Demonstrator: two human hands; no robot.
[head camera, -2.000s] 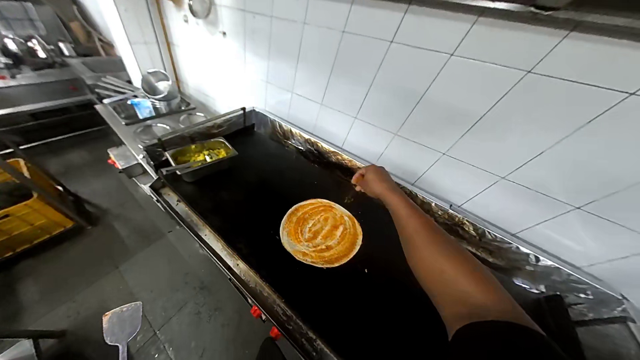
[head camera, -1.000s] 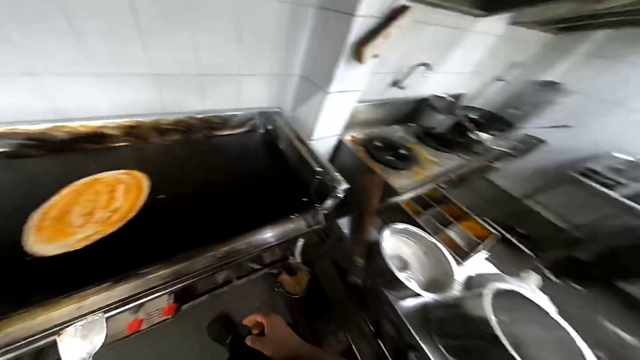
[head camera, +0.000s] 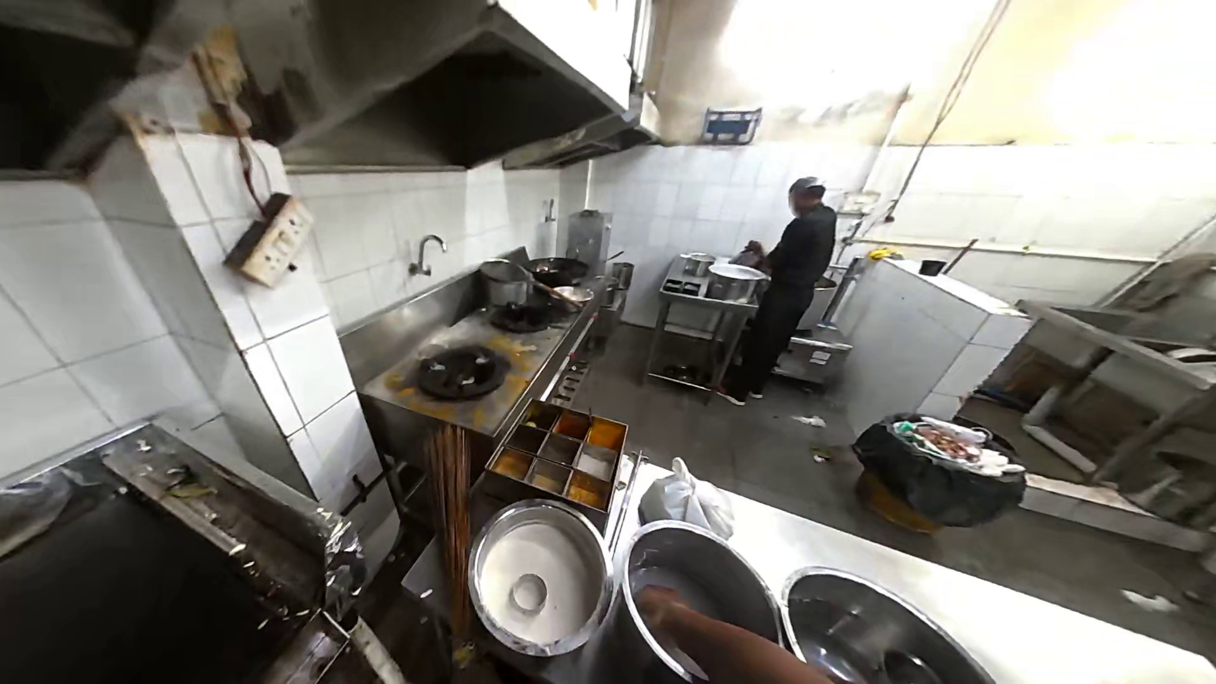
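My right hand (head camera: 665, 608) reaches down into a deep steel pot (head camera: 750, 556) at the bottom centre. Its fingers are inside the rim and blurred, and whether they hold anything cannot be told. Left of this pot stands a round steel container of white batter (head camera: 570, 579) with a small round bowl or ladle cup (head camera: 528, 595) in it. Another steel pot (head camera: 879, 594), dark inside, is on the right. Behind the batter container sits a divided steel spice box (head camera: 597, 464) with colored powders. A knotted white plastic bag (head camera: 686, 502) lies behind the deep pot. My left hand is out of view.
The dark griddle (head camera: 104, 579) is at lower left, with a bundle of thin sticks (head camera: 451, 522) to its right. A stove (head camera: 461, 370) with pans stands beyond. A person in dark clothing (head camera: 796, 275) works at a far table. A lined waste bin (head camera: 940, 475) is on the right.
The view has swung far right, from the griddle with its round flatbread to the pots. My right hand, over the griddle two seconds ago, is now inside the deep pot.
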